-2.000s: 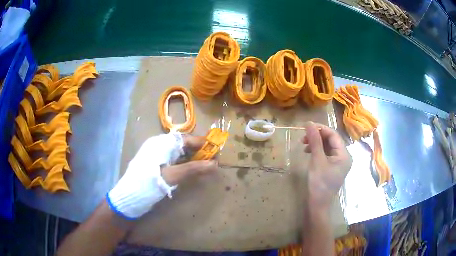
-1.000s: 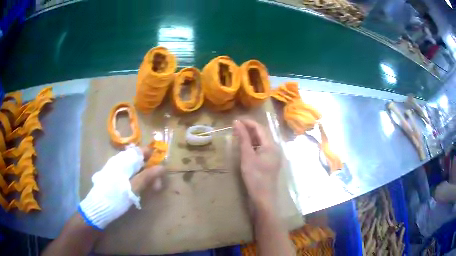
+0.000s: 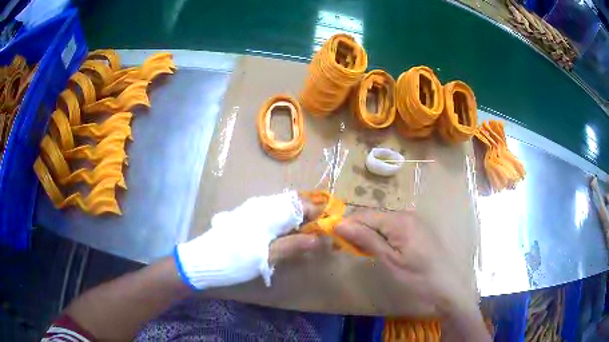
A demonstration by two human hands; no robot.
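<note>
My left hand [image 3: 244, 234], in a white knit glove with bare fingertips, holds an orange strap piece [image 3: 325, 223] at the front middle of the board. My right hand [image 3: 394, 244], bare, grips the same piece from the right, with thumb and finger at its near end. The fingers hide part of the piece. The white glue dish [image 3: 383, 163] stands behind the hands on the stained glue pad [image 3: 364, 190]. The thin pale glue stick [image 3: 417, 161] rests across the dish, untouched.
Stacks of orange oval rings [image 3: 336, 73] stand along the back of the cardboard work board [image 3: 227, 160]. Looped straps with tails [image 3: 97, 167] lie in rows at left, beside a blue plastic crate [image 3: 50, 100]. Loose strips [image 3: 499, 159] lie at right. A green conveyor [image 3: 260, 27] runs behind.
My right hand has let go of the glue stick, which now lies across the dish, and has moved left onto the orange strap piece. The loose strip hanging nearer at right is gone. The view has shifted.
</note>
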